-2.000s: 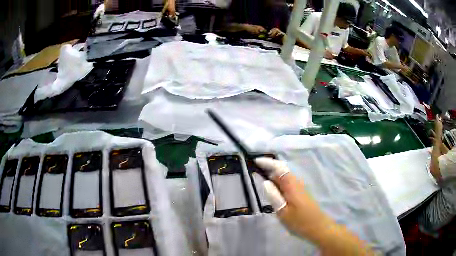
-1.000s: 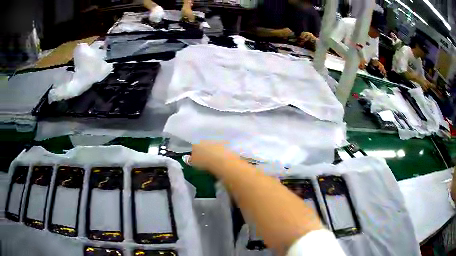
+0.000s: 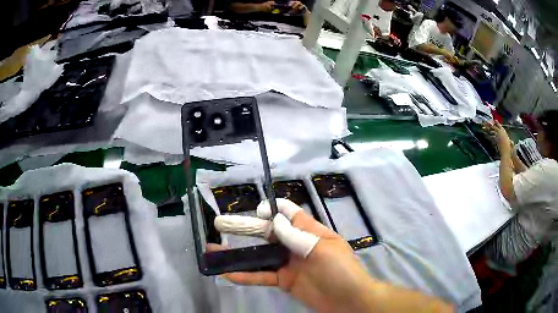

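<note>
My right hand (image 3: 306, 250) comes in from the lower right, white finger cots on some fingers. It holds a black phone frame (image 3: 224, 122) by its lower right part, nearly upright, with the camera rings at the top towards me. Behind it, a white-lined tray (image 3: 404, 208) bears a row of frames, inner faces up; the rightmost frame (image 3: 344, 211) shows fully and the others are partly hidden by the held frame and my fingers. A second lined tray at left bears rows of frames (image 3: 112, 235) with yellow-orange marks. My left hand is not in view.
White sheets (image 3: 226, 61) cover a pile behind the trays. A black tray (image 3: 67, 95) with crumpled liner (image 3: 27, 79) lies back left. A pale post (image 3: 352, 52) stands behind. Seated workers are at back right; one person (image 3: 532, 195) is near at right.
The right hand, stretched out over the green mat a second ago, has drawn back and now shows a frame held upright. The camera view has turned to the right.
</note>
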